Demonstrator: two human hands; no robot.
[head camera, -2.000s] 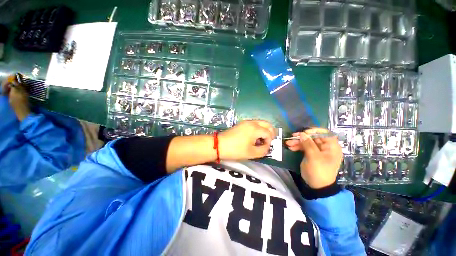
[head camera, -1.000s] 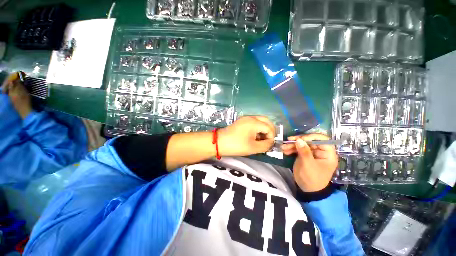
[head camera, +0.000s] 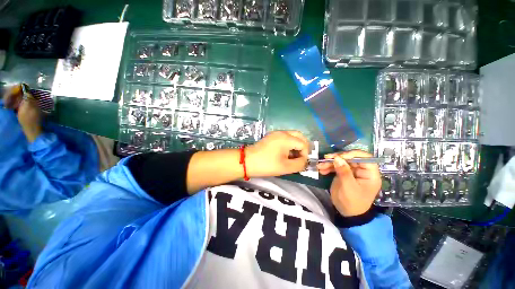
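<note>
My left hand (head camera: 282, 153), with a red string on the wrist, pinches a small dark component (head camera: 295, 153), mostly hidden in the fingers. A small white sheet (head camera: 314, 151) shows at its fingertips. My right hand (head camera: 354, 179) is closed on tweezers (head camera: 361, 160), a thin silver-grey stick. The tweezers point left and their tip reaches the left fingertips. Whether the tip touches the component cannot be told.
A part-filled blister tray (head camera: 241, 101) lies left of centre and a full one (head camera: 429, 137) at right. Another filled tray (head camera: 234, 25) and empty trays (head camera: 401, 34) lie at the top. A blue-ended film packet (head camera: 309, 73) lies at centre. A neighbour's hands (head camera: 25, 107) are far left.
My right hand has shifted slightly left, bringing the tweezers level and their tip to my left fingertips. My left hand has barely moved. The view has shifted slightly.
</note>
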